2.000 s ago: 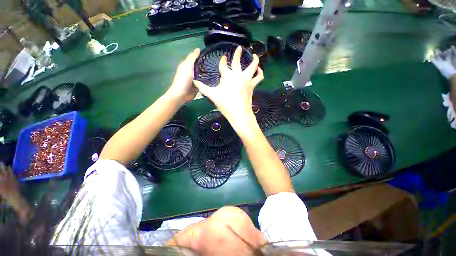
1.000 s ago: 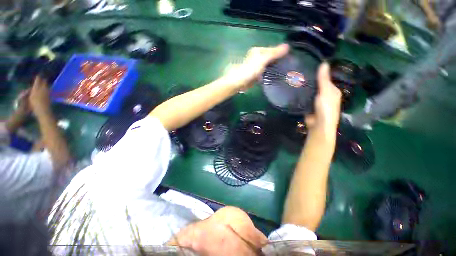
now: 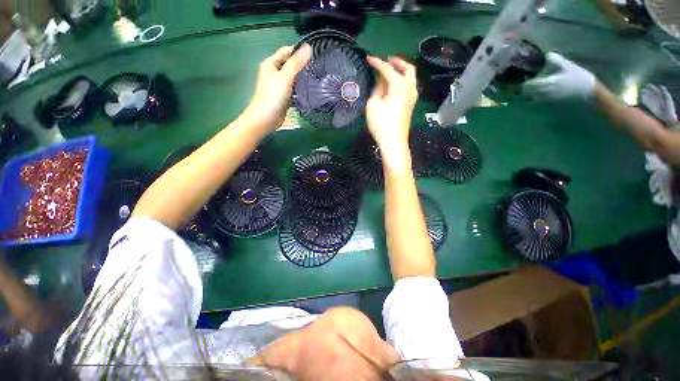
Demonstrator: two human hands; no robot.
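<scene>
My left hand [image 3: 277, 85] grips the left rim of a fan unit [image 3: 332, 78] at the far middle of the bench. My right hand [image 3: 393, 97] is at its right rim, fingers bent against the edge. The front grille with its round badge covers the fan, and pale blades show behind the spokes. The fan's dark base is behind it, partly hidden. Loose front grilles [image 3: 322, 177] lie overlapped on the green bench below my hands, and one more is partly behind my right forearm.
A blue bin [image 3: 88, 195] of copper-red parts is at left. Open fans [image 3: 127, 99] stand behind it. A slanted grey post [image 3: 485, 59] rises at right. A co-worker's white-gloved hand [image 3: 563, 78] touches a fan beside it. A closed fan [image 3: 538, 225] stands at right, above a carton [image 3: 522, 305].
The view has swung back after turning left. My right hand has moved from across the grille's face to its right rim. A gloved hand now reaches in beside the post.
</scene>
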